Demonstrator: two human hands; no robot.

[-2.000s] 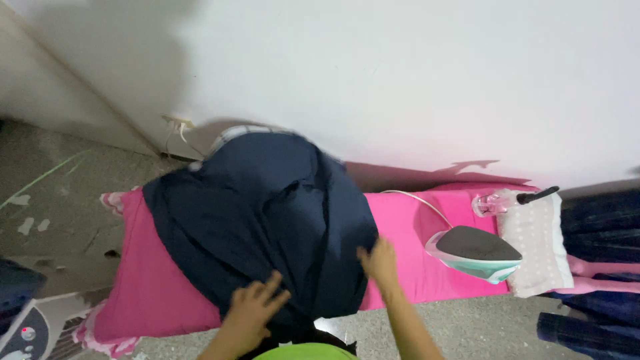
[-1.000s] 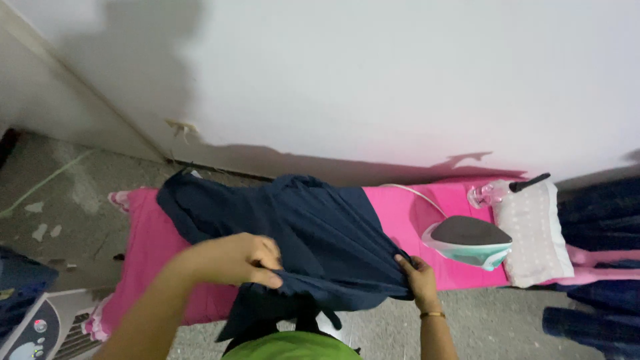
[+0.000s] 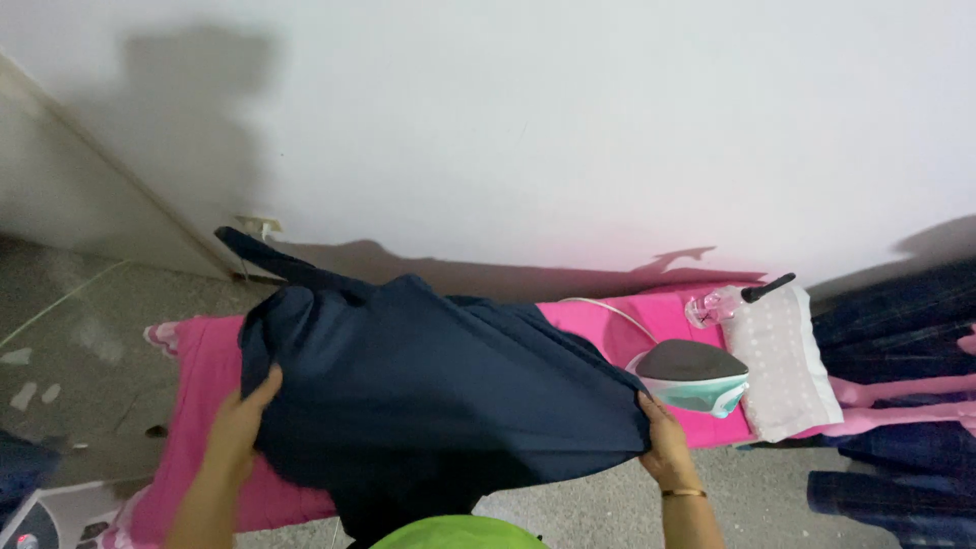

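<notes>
A dark navy garment [image 3: 457, 389] is stretched between my two hands over a pink-covered ironing board [image 3: 206, 396]. My left hand [image 3: 248, 419] grips its left edge. At its lower right corner my right hand [image 3: 665, 438], with a bracelet at the wrist, pinches the cloth. A long narrow strip of the garment reaches up left toward the wall. Just beyond my right hand a white and teal clothes iron [image 3: 690, 377] lies on its side, its dark soleplate showing. The undersides of the garment and parts of my fingers are hidden.
A clear spray bottle [image 3: 713, 307] with a black nozzle lies by a folded white dotted cloth [image 3: 781, 362] at the board's right end. Dark clothes [image 3: 892, 328] hang at the right. Behind the board are a white wall [image 3: 534, 137] and a wall outlet [image 3: 258, 225]. A grey appliance [image 3: 65, 515] stands lower left.
The garment was bunched toward the middle of the board and is now spread wider between my hands. My left hand has moved left, away from the middle, to the garment's left edge.
</notes>
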